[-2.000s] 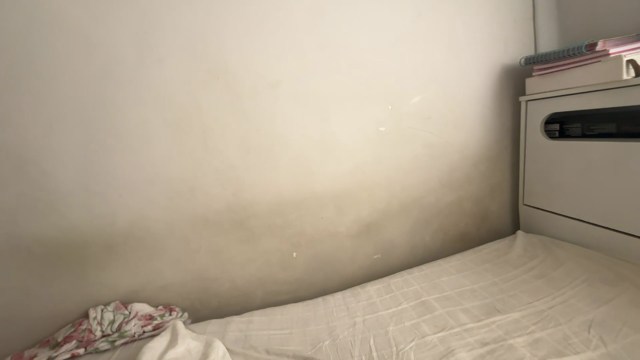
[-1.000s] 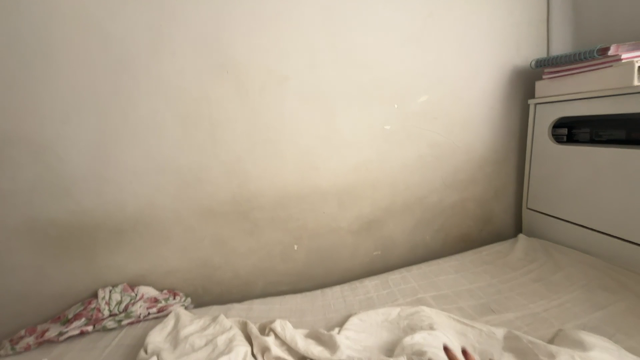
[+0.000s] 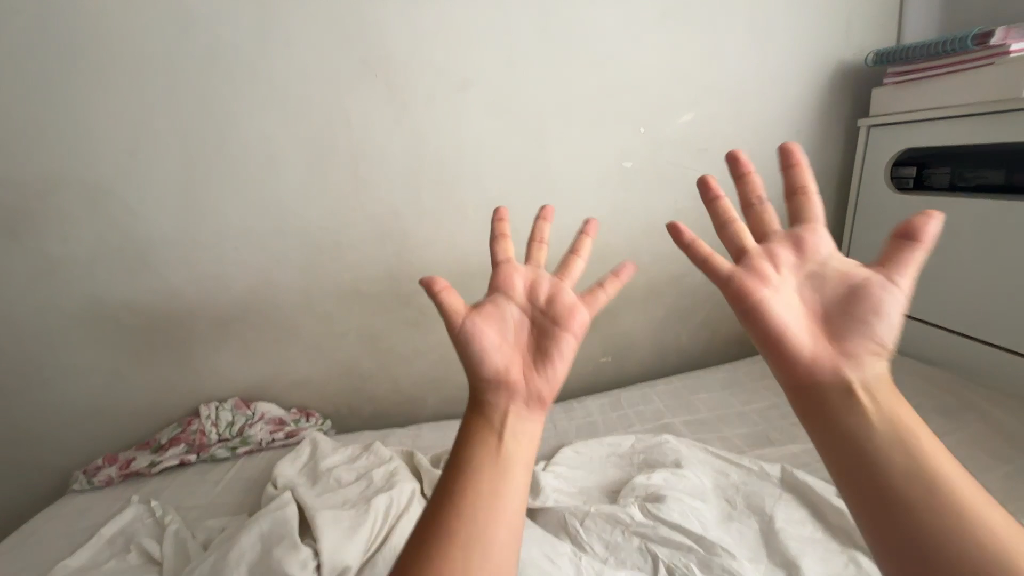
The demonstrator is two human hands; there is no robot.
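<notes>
Both of my hands are raised above the bed, palms facing me and fingers spread. My left hand (image 3: 524, 320) is near the middle of the view, in front of the pale wall (image 3: 384, 160), and holds nothing. Farther right and higher is my right hand (image 3: 808, 280), also with nothing in it, its thumb overlapping the white cabinet in view. Beneath them a crumpled off-white sheet (image 3: 680, 504) lies on the bed, partly hidden behind my forearms.
A floral cloth (image 3: 216, 432) lies bunched by the wall at the left of the mattress (image 3: 640, 408). At the right stands a white cabinet (image 3: 960, 256) with a dark oval slot, bearing a spiral notebook (image 3: 928, 50) and other books.
Both hands have come up into view; one second ago only a few fingertips showed at the bottom edge. The view has tilted down, showing more of the crumpled sheet.
</notes>
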